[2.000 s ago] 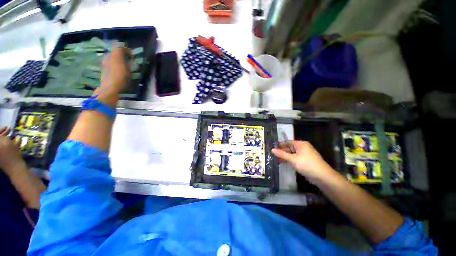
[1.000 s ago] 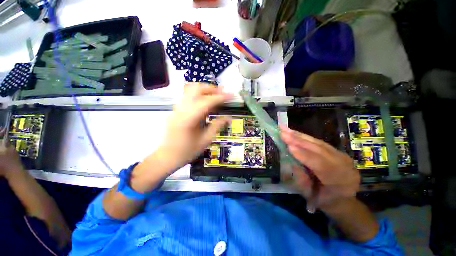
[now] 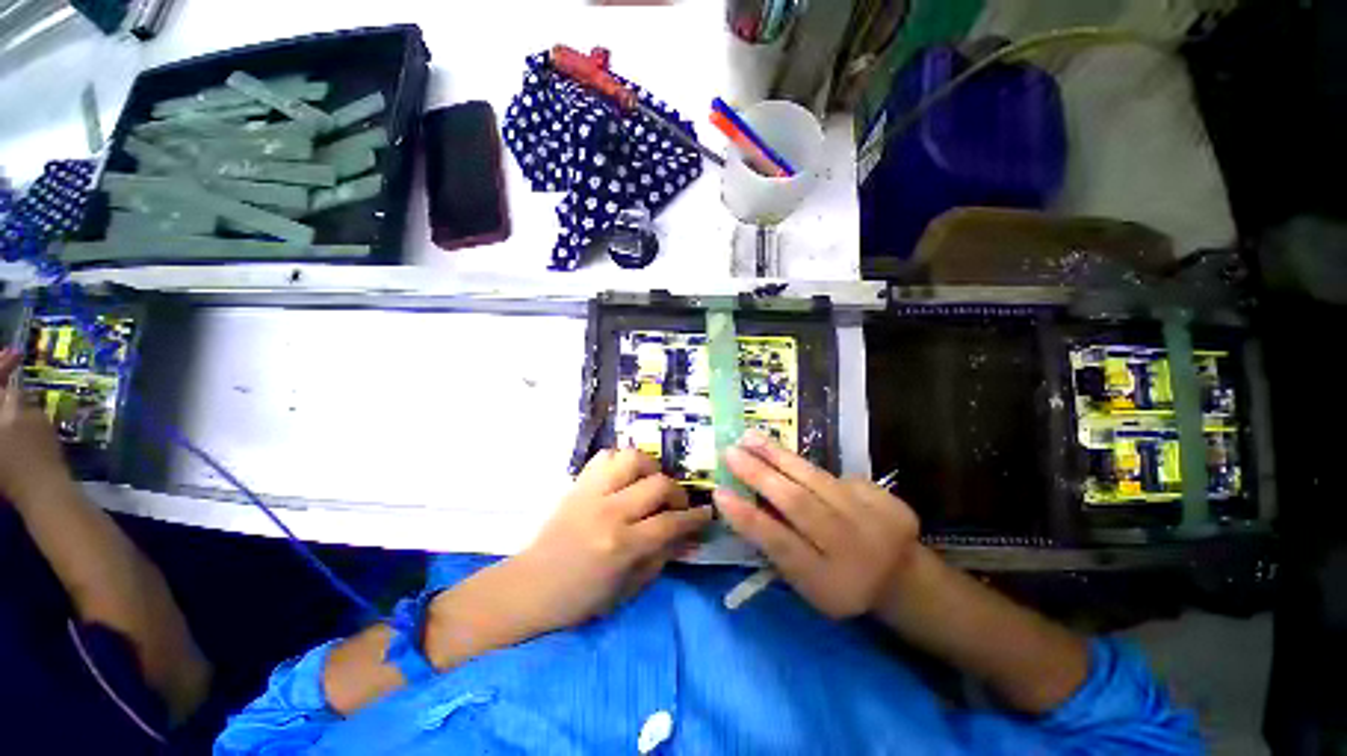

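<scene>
A black solder pallet (image 3: 598, 377) holds circuit boards (image 3: 662, 377) in front of me. A pale-green hold-down strip (image 3: 722, 369) lies across the boards from the pallet's back edge towards its front edge. My right hand (image 3: 820, 520) is on the strip's front part, fingertips touching it; a thin metallic tool shows at its side, partly hidden. My left hand (image 3: 613, 535) is at the pallet's front edge, left of the strip, with fingers bent; whether it grips the edge cannot be told. The strip's front end is hidden by the hands.
A second pallet with a strip (image 3: 1186, 414) stands at the right. A strip tray (image 3: 399, 148), phone (image 3: 465, 173), polka-dot cloth (image 3: 591, 148) and pen cup (image 3: 773, 185) lie behind the rail (image 3: 443, 291). Another person's hand (image 3: 27, 436) is at a far-left pallet. A blue cord (image 3: 266, 510) reaches my left wrist.
The strip, earlier raised and slanted in my right hand, now lies across the pallet. Both hands have come down to the pallet's front. My left hand came from the tray before that.
</scene>
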